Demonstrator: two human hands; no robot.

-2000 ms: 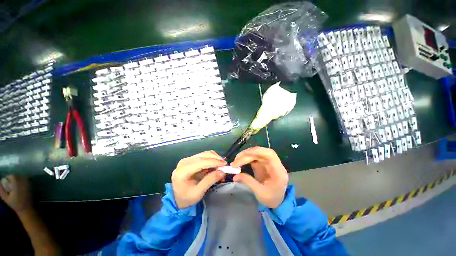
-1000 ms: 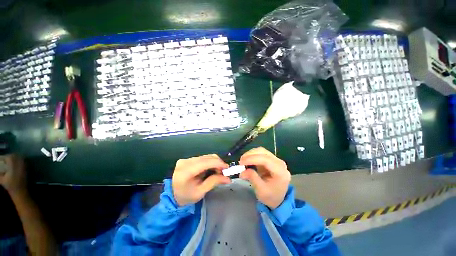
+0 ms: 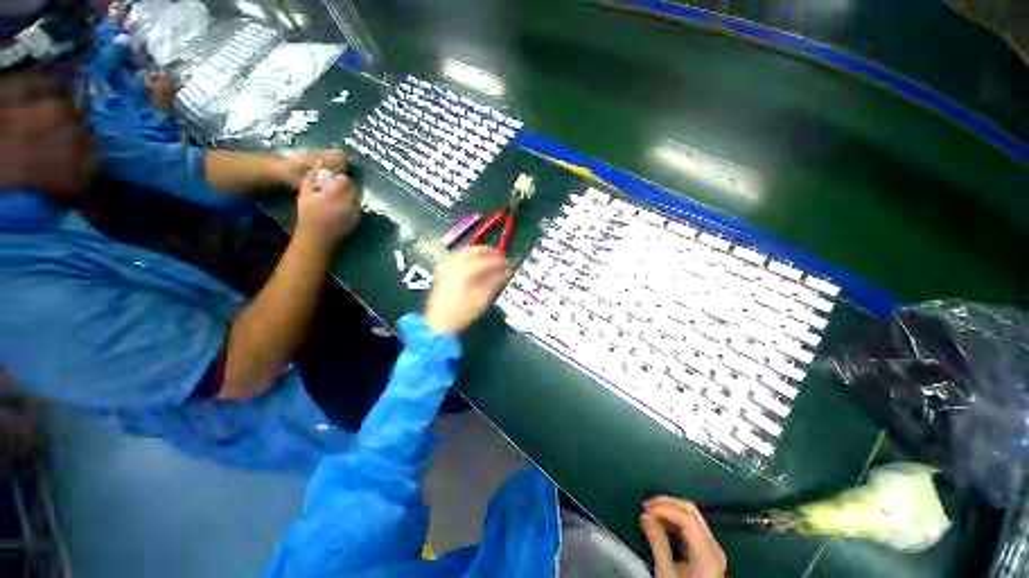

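My left hand (image 3: pixel 465 289) is stretched out over the bench, palm down, by the red handles of the pliers (image 3: pixel 504 220). Its fingertips are blurred, and I cannot tell if it holds anything. Loose white housings (image 3: pixel 418 276) lie just left of it. My right hand (image 3: pixel 686 540) is at the bottom edge, partly cut off, with curled fingers; no part shows in it. The squeeze bag (image 3: pixel 886 508) lies right of it, its dark tip pointing at the fingers. The tray of white parts (image 3: pixel 677 322) lies between and beyond my hands.
A purple stick (image 3: pixel 460 230) lies beside the pliers. A smaller tray of white parts (image 3: pixel 434 141) is further left. A crumpled clear bag with dark contents (image 3: pixel 959 373) is at right. A co-worker in blue (image 3: pixel 124 305) sits at left, hands over the bench (image 3: pixel 378 243).
The view has swung left. My hands, together around a white housing before, are now apart. My left hand has moved far left to the pliers; the housing no longer shows.
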